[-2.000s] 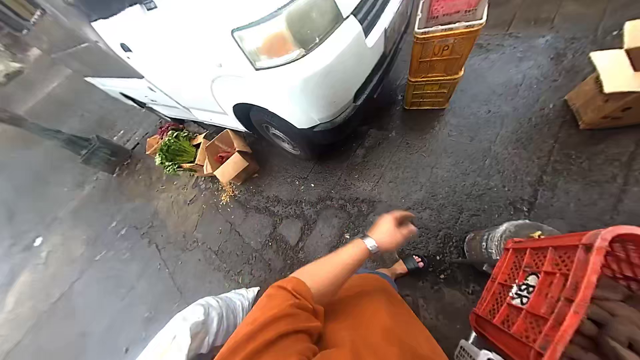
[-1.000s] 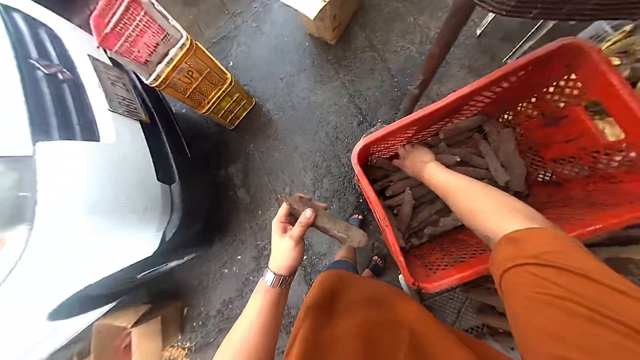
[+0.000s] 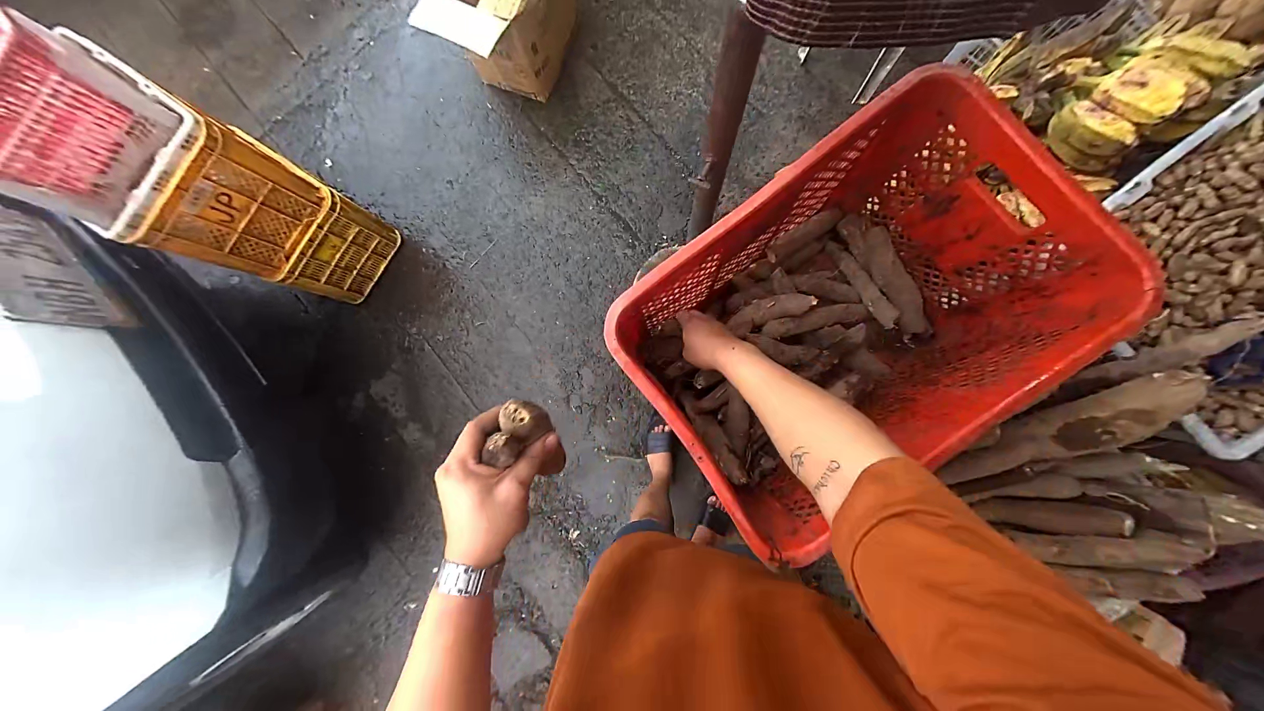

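Note:
My left hand (image 3: 489, 494), with a metal-banded watch on the wrist, grips brown root tubers (image 3: 523, 423) above the wet pavement; two blunt ends show between thumb and fingers. To the right, my right hand (image 3: 706, 341) reaches into a red plastic crate (image 3: 1076, 341) at its near left corner. Its fingertips are among long brown root tubers (image 3: 815, 321) piled in the crate's left part, so whether they hold one cannot be told. The bare red inside of the crate shows on its right side.
Stacked yellow crates (image 3: 252, 212) stand at the upper left beside a vehicle's bumper (image 3: 188, 365). A cardboard box (image 3: 533, 44) lies at the top. Larger roots (image 3: 1106, 420), small brown produce (image 3: 1210, 227) and yellow cut pieces (image 3: 1136, 89) lie at the right, and a table leg (image 3: 726, 109) rises behind the crate.
The view has swung far round from the vehicle to the crate. Since one second ago, my left hand has turned the tubers end-on; my right hand remains in the crate.

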